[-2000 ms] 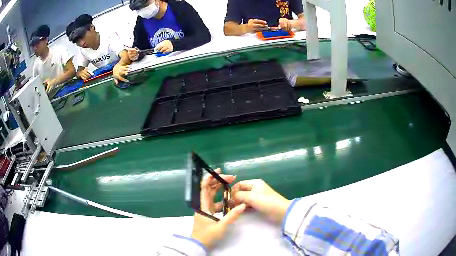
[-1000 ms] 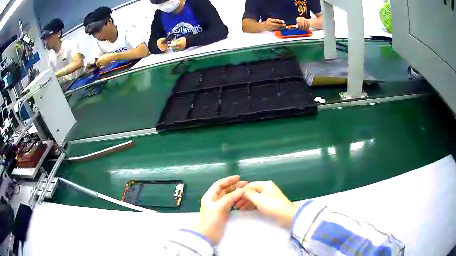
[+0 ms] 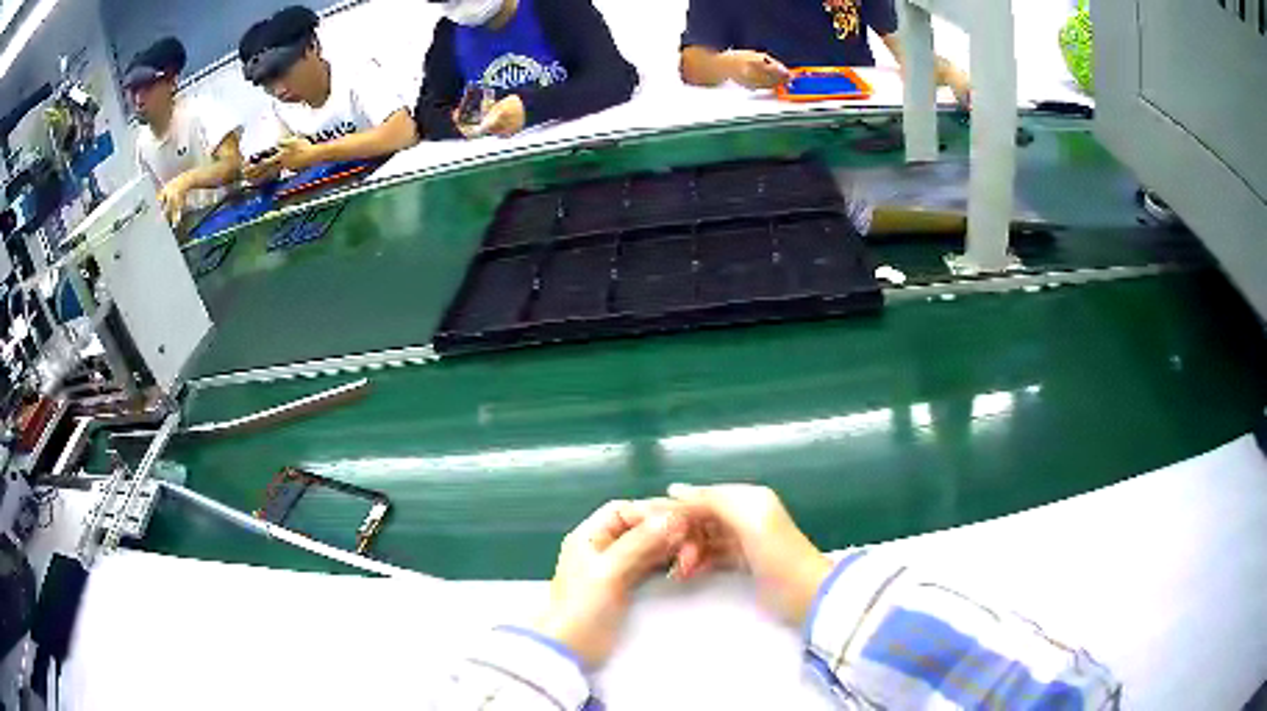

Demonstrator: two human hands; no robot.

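Note:
My left hand [image 3: 606,567] and my right hand [image 3: 750,539] are together over the front edge of the green belt [image 3: 584,445], fingers curled against each other. Whether a small part is between the fingertips cannot be seen. A black phone middle frame [image 3: 334,506] lies on the belt at the left, tilted against the slanted metal guide bar [image 3: 243,521], with orange-copper bits at its ends. My forearms are over the white bench cover [image 3: 320,632].
A black compartment tray [image 3: 667,250] lies beyond the belt's middle rail. A white post [image 3: 989,139] and a grey machine [image 3: 1195,125] stand at the right. Equipment is at the left. A brown strip [image 3: 285,408] lies near it. Several seated people work opposite.
The phone frame left my hands, lay on the belt, then moved left to the guide bar and turned slightly. My hands have closed closer together.

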